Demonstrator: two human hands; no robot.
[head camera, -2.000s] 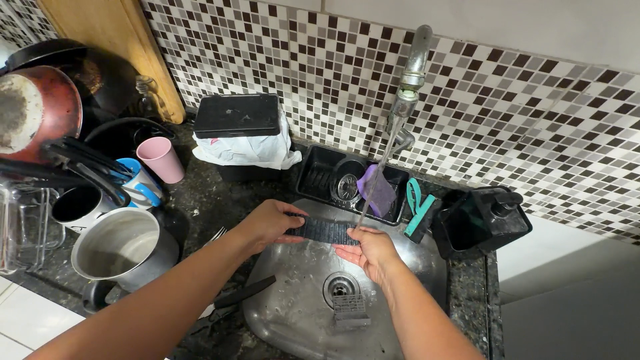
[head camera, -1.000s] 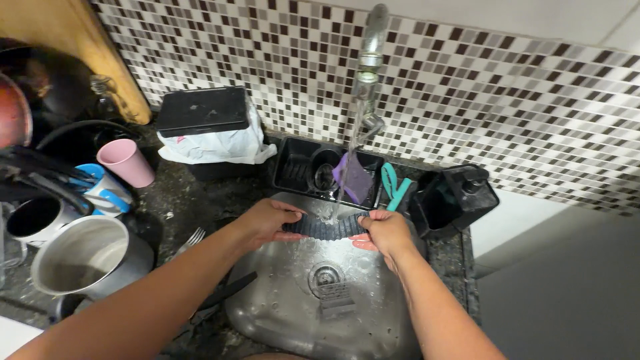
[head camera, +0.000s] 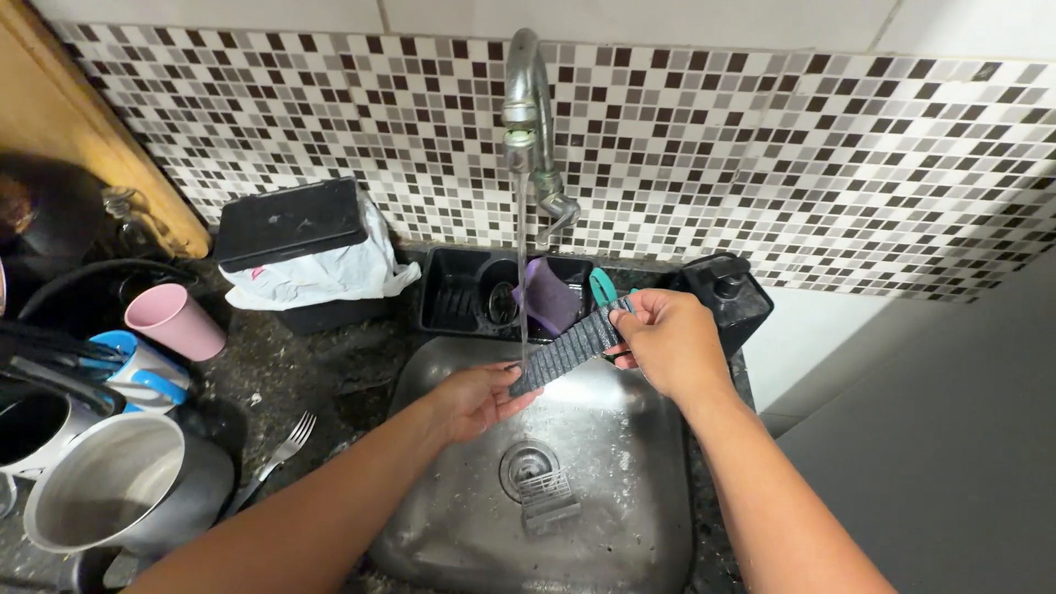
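A dark grey ribbed strip (head camera: 569, 351) is stretched between my two hands above the steel sink (head camera: 635, 495), tilted with its right end higher. My left hand (head camera: 478, 400) pinches the lower end beside the stream of running water. The upper end is gripped by my right hand (head camera: 668, 338), near the black dispenser. Water falls from the metal faucet (head camera: 528, 107) close to the strip's left end. Down in the basin, a small grey slotted plastic piece (head camera: 549, 499) lies partly over the drain (head camera: 528, 466).
Behind the sink stands a black caddy (head camera: 462, 289) with a purple sponge (head camera: 551, 297); a teal-handled item (head camera: 603, 286) is beside it. A black dispenser (head camera: 726, 297) is at right. Leftward are a lidded black bin (head camera: 289, 223), pink cup (head camera: 175, 322), fork (head camera: 285, 445) and metal pot (head camera: 107, 487).
The strip was about level between my hands and now slants up to the right, as my right hand has risen relative to my left.
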